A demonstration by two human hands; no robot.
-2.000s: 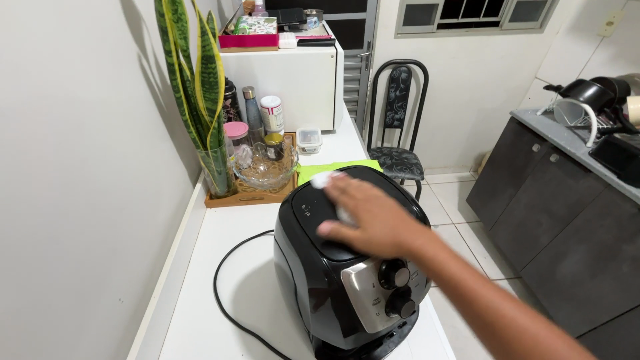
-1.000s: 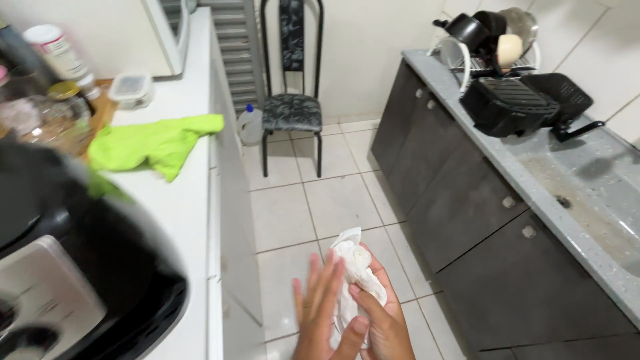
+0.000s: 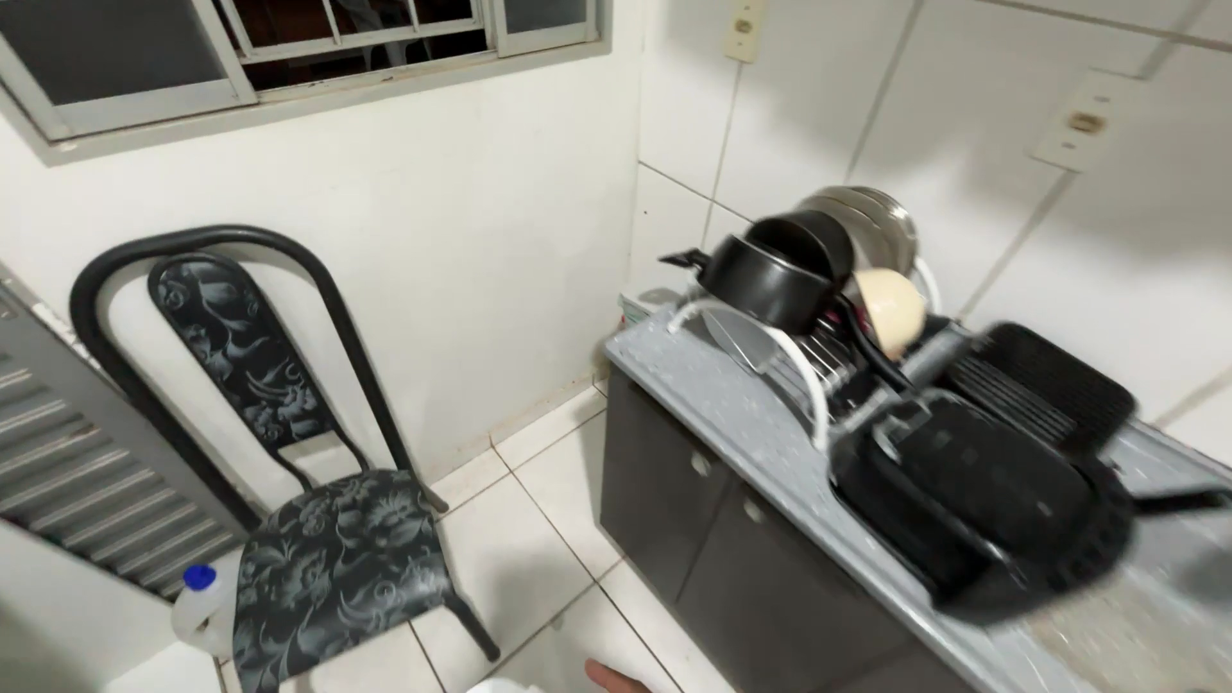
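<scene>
At the bottom edge, one fingertip (image 3: 614, 678) shows, seemingly of my right hand; the rest of that hand is out of frame. Just left of it, the top of a white thing (image 3: 502, 686), perhaps the crumpled white cloth, is cut off by the edge. Whether the hand grips it is hidden. My left hand is not visible. A black fryer basket (image 3: 982, 491) lies on the grey stone counter (image 3: 664, 361) at the right, with a black ridged tray (image 3: 1039, 385) behind it.
A dish rack (image 3: 818, 385) holds a black pot (image 3: 770, 279), metal lids and a cream-coloured bowl (image 3: 890, 313). Dark cabinets (image 3: 674, 500) stand below. A black metal chair (image 3: 337, 558) is at the left, beside a blue-capped plastic jug (image 3: 204, 611). A window (image 3: 366, 38) is above.
The view has swung up and right, away from the air fryer and green cloth. Both hands, seen around the white cloth a second ago, are now almost wholly below the frame.
</scene>
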